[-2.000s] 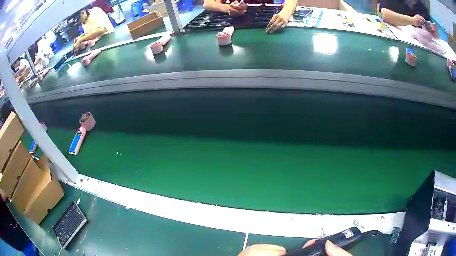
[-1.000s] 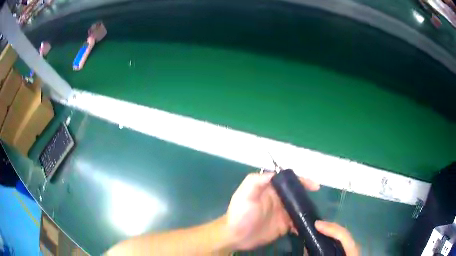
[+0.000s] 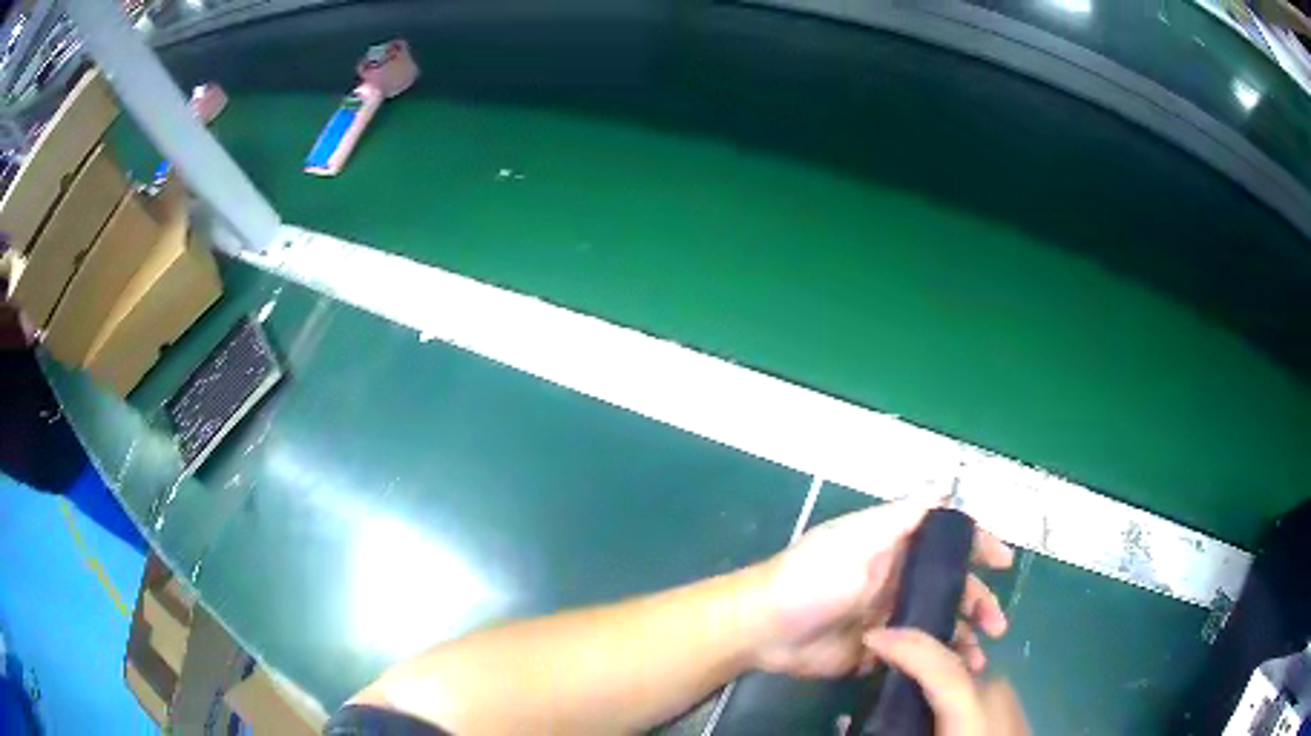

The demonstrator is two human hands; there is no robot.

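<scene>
The black electric screwdriver (image 3: pixel 937 575) is held over the bench near the white edge strip, its thin tip pointing up and away from me. My left hand (image 3: pixel 834 592) is behind and around its front part, with fingertips showing on the right side. My right hand (image 3: pixel 952 683) grips its body lower down and is partly blurred and cut off by the bottom edge. The rear end of the screwdriver is out of the picture.
A pink half-assembled fan (image 3: pixel 360 111) with a blue battery lies on the green belt (image 3: pixel 690 201). Another pink fan (image 3: pixel 209 104) is partly behind a grey post (image 3: pixel 180 130). Cardboard boxes (image 3: pixel 158 295) and a dark gridded object (image 3: pixel 227 396) are left. A dark-sided box (image 3: pixel 1268 705) stands at lower right.
The view has tilted down from the belt and people to the bench. Both hands have come further into view, my left hand now around the screwdriver's front, and they sit further right than a second ago.
</scene>
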